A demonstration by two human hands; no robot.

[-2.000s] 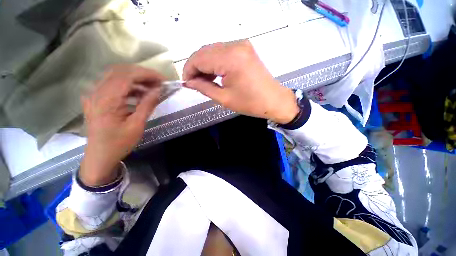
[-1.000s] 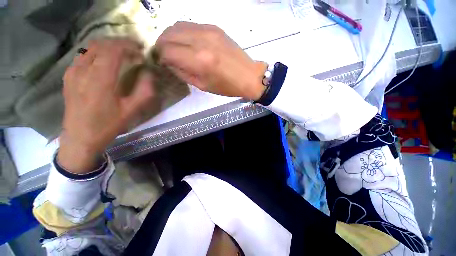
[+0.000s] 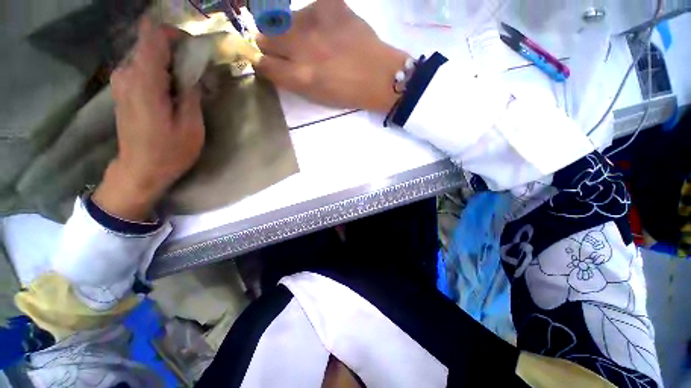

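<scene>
A khaki garment piece (image 3: 250, 144) lies on the white table at the left, its near corner flat by the ruler edge. My left hand (image 3: 155, 114) rests on the cloth with fingers pointing up, a fold of cloth between thumb and fingers. My right hand (image 3: 326, 61) is at the cloth's right edge, fingertips at the lit needle area (image 3: 244, 34); whether they pinch the cloth is hard to see. A blue-grey round machine part (image 3: 272, 17) shows above the right fingertips. No label can be made out.
Thread snips (image 3: 536, 53) with pink and blue handles lie at the right of the table. The ruler-marked edge (image 3: 318, 220) runs across the front. A thin white plastic bag (image 3: 598, 91) and a cable are at the right. Light blue film (image 3: 481, 250) and khaki pieces (image 3: 201, 303) are below the table.
The hands were together over the table with a small white slip; they have moved up to the needle area and apart. The cloth now lies flatter. The round machine part has come into view.
</scene>
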